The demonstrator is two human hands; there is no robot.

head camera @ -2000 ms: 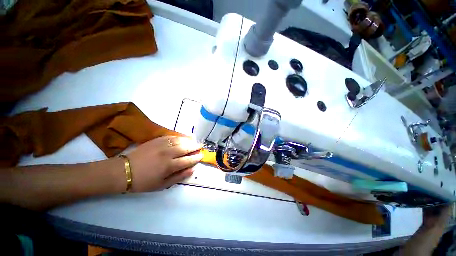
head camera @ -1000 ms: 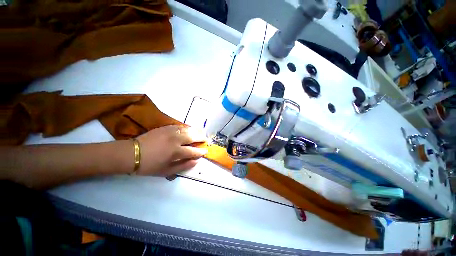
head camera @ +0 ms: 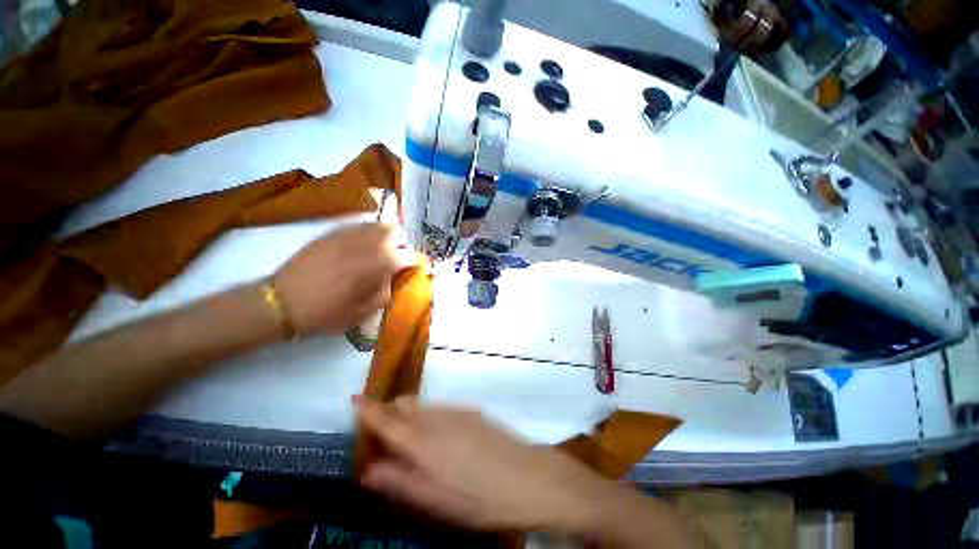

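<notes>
A rust-brown fabric strip (head camera: pixel 402 338) runs from the left, past the needle area, then bends down toward the table's front edge. My left hand (head camera: pixel 341 281) holds the strip just left of the presser foot (head camera: pixel 432 242); its fingertips are blurred. My right hand (head camera: pixel 456 463) is blurred and grips the strip near the front edge. The strip's end (head camera: pixel 633 438) shows beyond my right wrist, at the table edge. The white sewing machine head (head camera: pixel 472 129) stands over the work. Whether the strip lies under the foot cannot be told.
A heap of rust-brown cloth (head camera: pixel 215 86) lies at upper left. Red-handled thread snips (head camera: pixel 603 352) lie right of the needle area. A dark rectangular panel (head camera: pixel 813 407) is set in the table at right. A mint-green block (head camera: pixel 751 283) is on the machine arm.
My right hand has come in and taken hold of the strip. The strip right of the needle has swung toward the front edge, uncovering the snips. The view has shifted.
</notes>
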